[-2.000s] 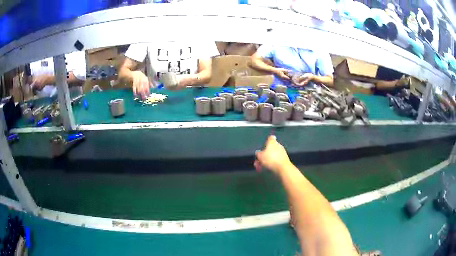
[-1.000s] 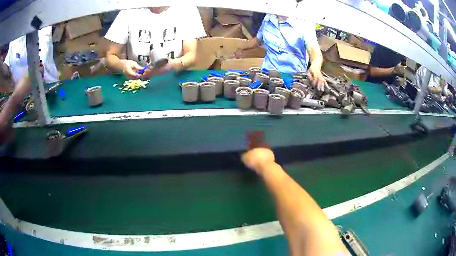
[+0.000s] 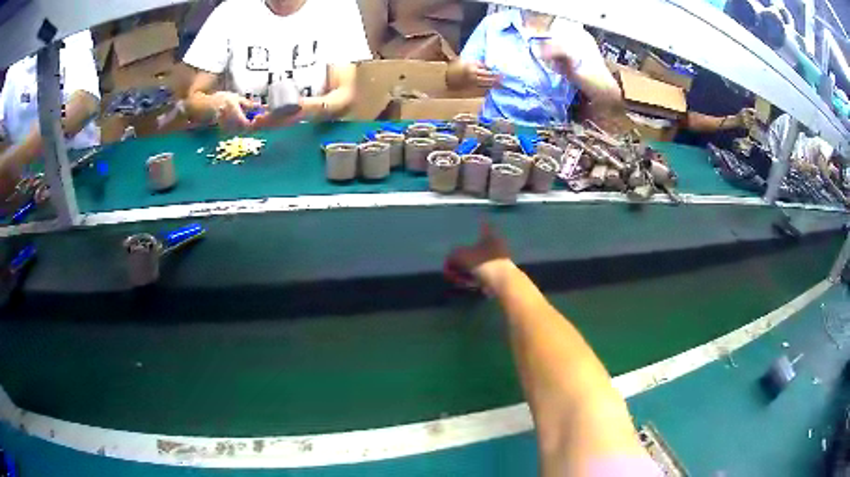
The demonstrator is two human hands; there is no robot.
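My right hand (image 3: 478, 264) reaches out over the conveyor belt (image 3: 308, 373), its arm coming in from the lower right. Its fingers are dark and blurred, so whether it holds anything cannot be told. A part-assembled fan (image 3: 142, 260) with a blue battery (image 3: 183, 238) lies on the belt at the left. Beyond the hand, several grey-beige fan heads (image 3: 443, 172) stand grouped on the far green bench. Loose handle covers (image 3: 610, 168) are heaped to their right. My left hand is not in view.
A pale rail (image 3: 308, 451) edges the belt's near side. Two people sit opposite; one holds a fan (image 3: 282, 96) behind yellowish-white pads (image 3: 238, 149). A single fan head (image 3: 161, 171) stands at left. A dark grey part (image 3: 781, 373) lies on the near bench. Frame posts cross the view.
The fan on the belt has moved right, and another shows at the left edge. My right hand stays over the belt, slightly changed in shape. The person in blue has lifted a hand from the covers.
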